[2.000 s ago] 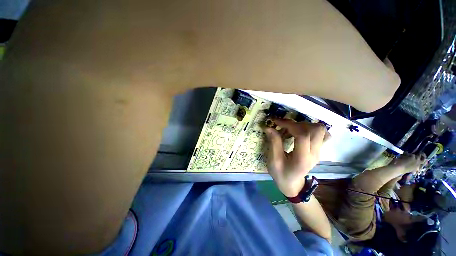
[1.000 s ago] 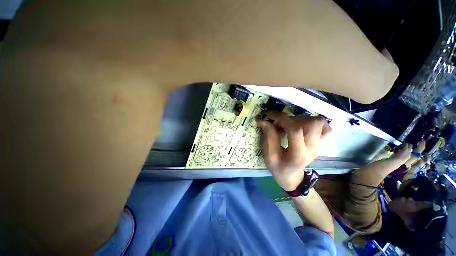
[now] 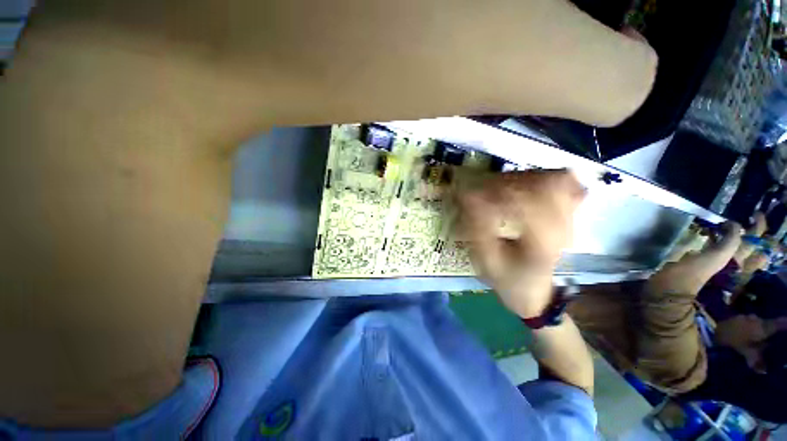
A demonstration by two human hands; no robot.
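Note:
Cream printed circuit boards (image 3: pixel 354 220) lie side by side in the metal-railed track in front of me. Two boards each show a black component (image 3: pixel 378 136) at the far edge with a round brownish coil (image 3: pixel 436 172) or a yellow part (image 3: pixel 389 166) beside it. My right hand (image 3: pixel 518 220), with a maroon wrist strap (image 3: pixel 552 310), is blurred over the boards to the right; its fingertips' hold cannot be made out. My left forearm crosses the top of the view. My left hand (image 3: pixel 637 73) reaches into the large black bin (image 3: pixel 690 60), its fingers mostly hidden.
The near metal rail (image 3: pixel 345 287) runs between my blue clothing and the boards. A white bench edge (image 3: pixel 483 142) lies behind them. Clear stacked trays (image 3: pixel 733 108) stand right of the bin. Another person's arm (image 3: pixel 682 284) is at the right.
My right hand has moved right, uncovering the coil on the second board. The whole view has shifted, with the boards now further left and up. My left hand stays at the bin.

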